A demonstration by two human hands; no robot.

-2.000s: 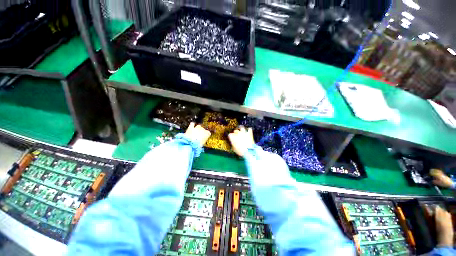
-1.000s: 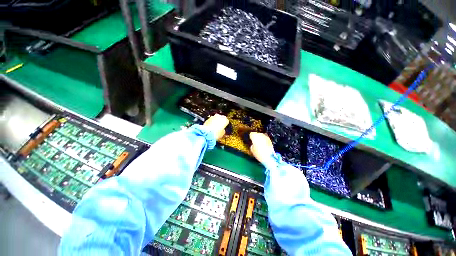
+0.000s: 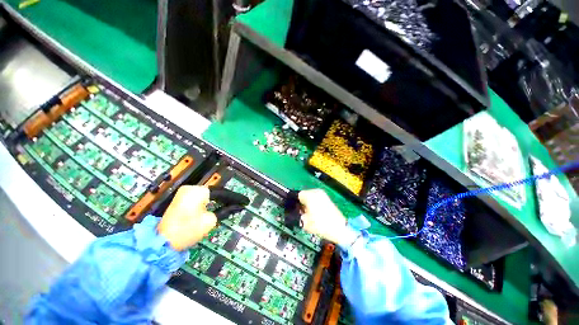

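A black pallet of small green circuit boards [image 3: 254, 251] lies on the line in front of me. My left hand [image 3: 193, 214] is over its upper left part, black-covered fingers pointing right, close above the boards. My right hand [image 3: 314, 214] is over its upper right edge, black-covered fingertips bent down. Whether either hand holds a small component is too small to tell. The bin of yellow components [image 3: 343, 155] stands on the green mat beyond my hands.
Another pallet [image 3: 105, 155] with orange-brown clamps lies at left. Bins of brown-coppery [image 3: 301, 108], dark [image 3: 393, 187] and blue components [image 3: 442, 222] flank the yellow one. A loose component pile [image 3: 282, 142] lies on the mat. A blue coiled cord [image 3: 482, 190] crosses at right; a large black tote [image 3: 387, 70] stands on the shelf.
Both hands have left the yellow bin and come back over the pallet. The view has turned, so the bins and shelf appear farther right and the left pallet shows larger.
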